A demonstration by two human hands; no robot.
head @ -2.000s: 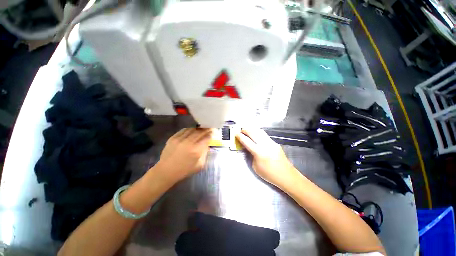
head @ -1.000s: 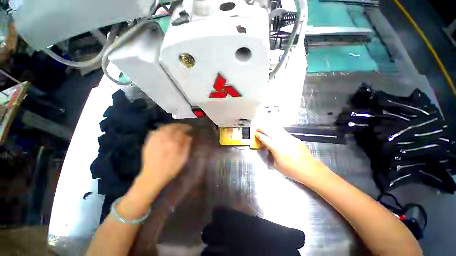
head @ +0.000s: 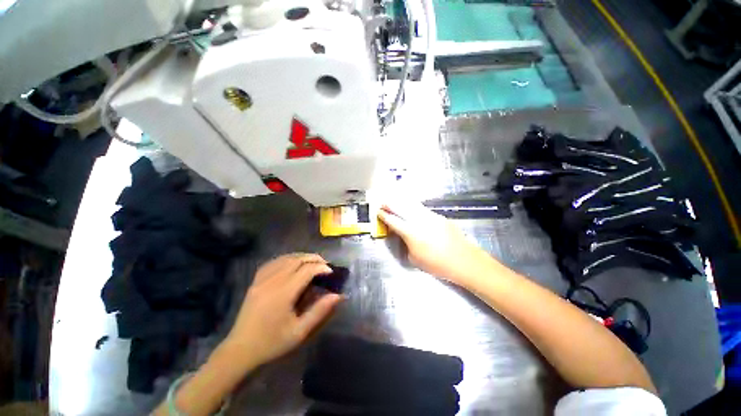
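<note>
A black zipper (head: pixel 471 209) lies flat from the yellow sewing clamp (head: pixel 341 220) out to the right, under the white machine head. My right hand (head: pixel 421 236) has its fingertips at the clamp's right side, on the zipper's end; the exact grip is hidden. My left hand (head: pixel 286 299) is below and left of the clamp, with a small black fabric piece (head: pixel 331 280) between thumb and fingers. Black fabric strips (head: pixel 382 374) lie stacked at the near edge of the table. The needle area is hidden.
The machine head (head: pixel 284 106) stands over the clamp. A loose black fabric heap (head: pixel 166 268) lies at left. A fanned zipper pile (head: pixel 609 199) lies at right, with a black cord loop (head: pixel 632 318) below it. A blue bin (head: pixel 729 325) shows at the right edge.
My left hand left the clamp, went toward the left heap, then came down and right; a black piece now shows in it. My right hand stays at the clamp. The view has shifted.
</note>
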